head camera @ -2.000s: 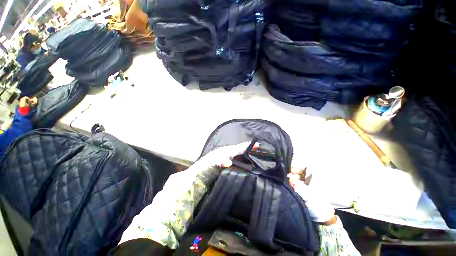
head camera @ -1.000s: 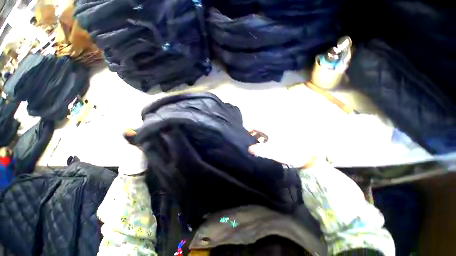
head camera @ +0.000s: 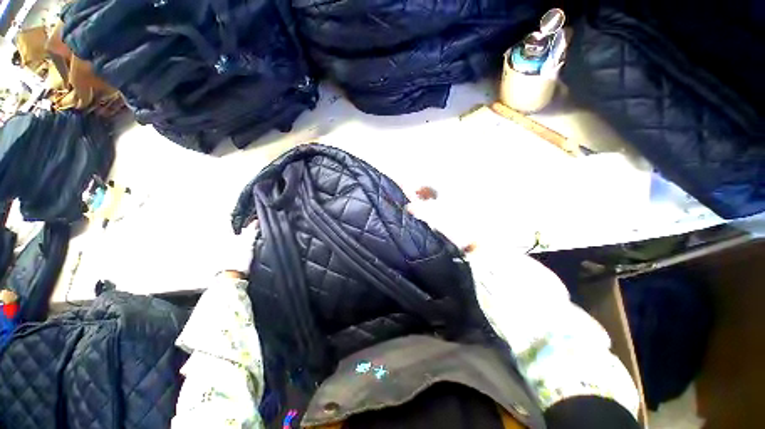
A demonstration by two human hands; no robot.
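A dark quilted backpack (head camera: pixel 361 218) lies from my lap onto the table edge, its strap side up. Two long dark shoulder straps (head camera: pixel 289 268) run down it from the top. My left hand (head camera: pixel 243 255), in a white glove, is at the bag's left edge, its fingers mostly hidden by the bag. My right hand (head camera: pixel 434 224) is at the bag's upper right edge, its white glove blending into the bright table. Bare fingertips show there, one at the bag's edge, one apart. I cannot tell whether this hand also holds something small.
The white table (head camera: pixel 520 201) bears stacked dark bags (head camera: pixel 377 59) at the back, a tan tool cup (head camera: pixel 530 84) and a wooden-handled tool (head camera: pixel 537 127). Quilted bags (head camera: pixel 92 360) lie at lower left. An open carton (head camera: pixel 625 335) is at lower right. Another person's hand (head camera: pixel 8 297) shows at far left.
The backpack has been turned over; its quilted strap side now faces up and lies flatter. Both hands have shifted to its sides. The view has swung right and down.
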